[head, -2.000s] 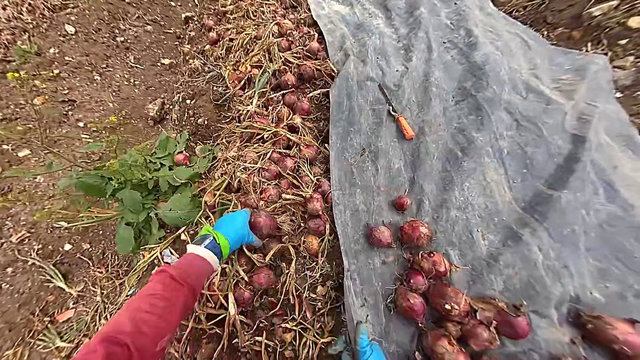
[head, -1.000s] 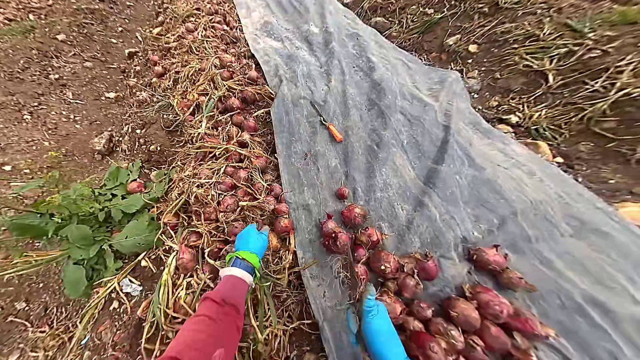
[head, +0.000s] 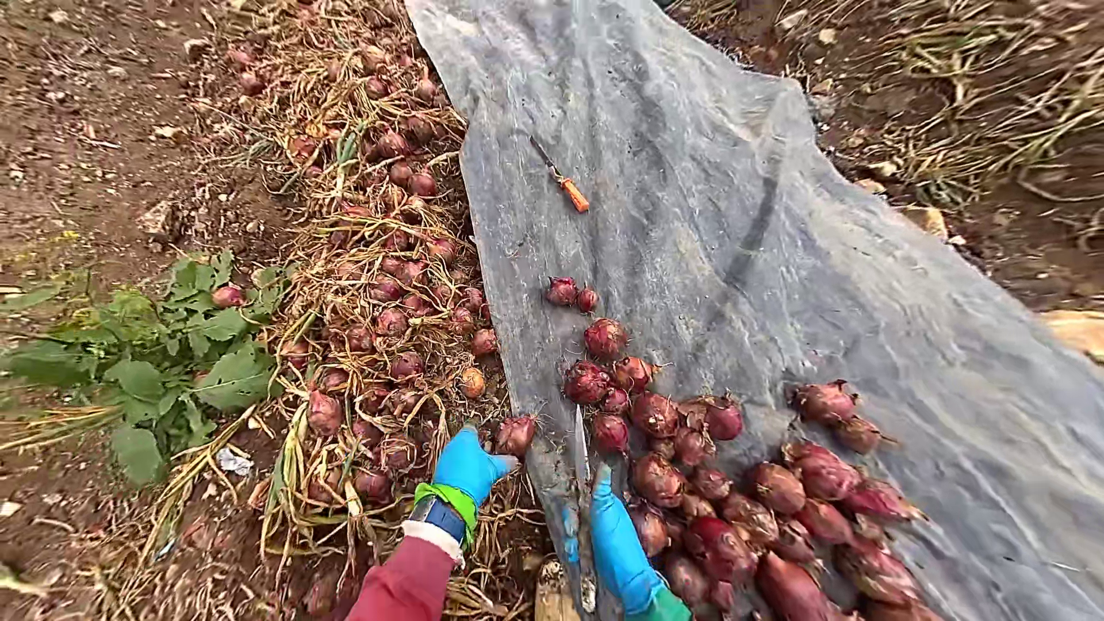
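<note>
My left hand (head: 470,466), in a blue glove with a green band at the wrist, is at the right edge of the onion row. A red onion (head: 516,435) is at its thumb and fingers; whether it is gripped cannot be told. Gloved in blue, my right hand (head: 621,543) is closed beside a long metal blade (head: 580,444) that points away from me; its handle is mostly hidden. Trimmed red onions (head: 658,480) lie heaped on the grey plastic sheet (head: 690,216) beside this hand. More onions (head: 392,322) with dry tops lie in the row on the left.
An orange-handled knife (head: 573,194) lies on the sheet beyond the onions. A leafy green weed (head: 172,345) grows left of the row. Bare soil (head: 86,155) borders the left side, and dry onion tops (head: 992,95) lie past the sheet's right edge.
The left hand has moved to the right, toward the sheet, and an onion is now at its fingers. More onions lie on the sheet than two seconds ago. The view has shifted.
</note>
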